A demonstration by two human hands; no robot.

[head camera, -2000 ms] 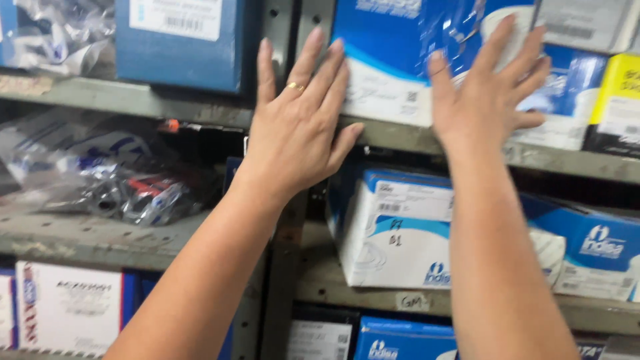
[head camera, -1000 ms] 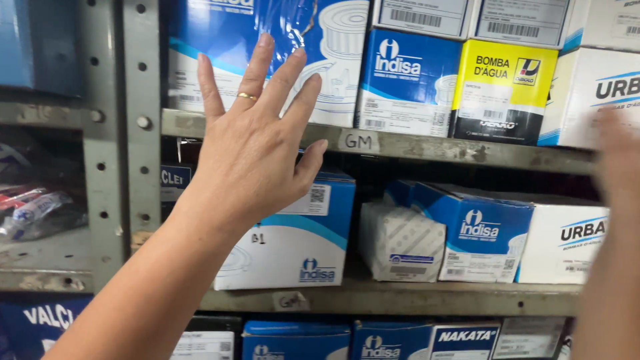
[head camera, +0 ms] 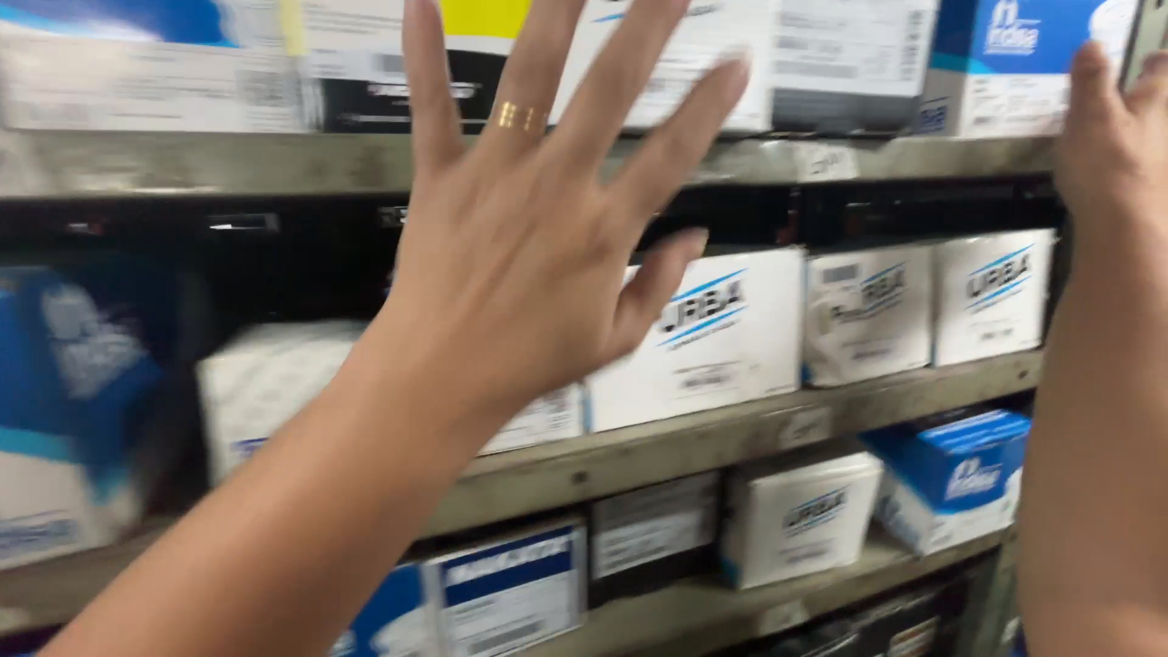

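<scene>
My left hand [head camera: 520, 219], with a gold ring on one finger, is spread in front of the shelves and holds nothing. Behind its fingers are a black, white and yellow box [head camera: 365, 91] and a white box [head camera: 721, 91] on the upper shelf. A white URBA box [head camera: 748, 365] stands beside its thumb on the shelf below. My right hand [head camera: 1118, 137] is at the right edge, partly cut off, its fingertips over or beside a blue and white Indisa box [head camera: 1013, 55]; whether it touches the box cannot be told.
Metal shelf edges [head camera: 693, 433] cross the view. More URBA boxes [head camera: 995, 310] stand at the right of the middle shelf. Lower down are a Nakata box [head camera: 511, 593], a smaller URBA box [head camera: 812, 529] and a blue Indisa box [head camera: 976, 484]. A metal upright is at the lower right.
The view has moved far right along the shelves. Both hands were raised before the boxes earlier, and my left hand remains spread. The right hand was blurred at the right edge one second ago.
</scene>
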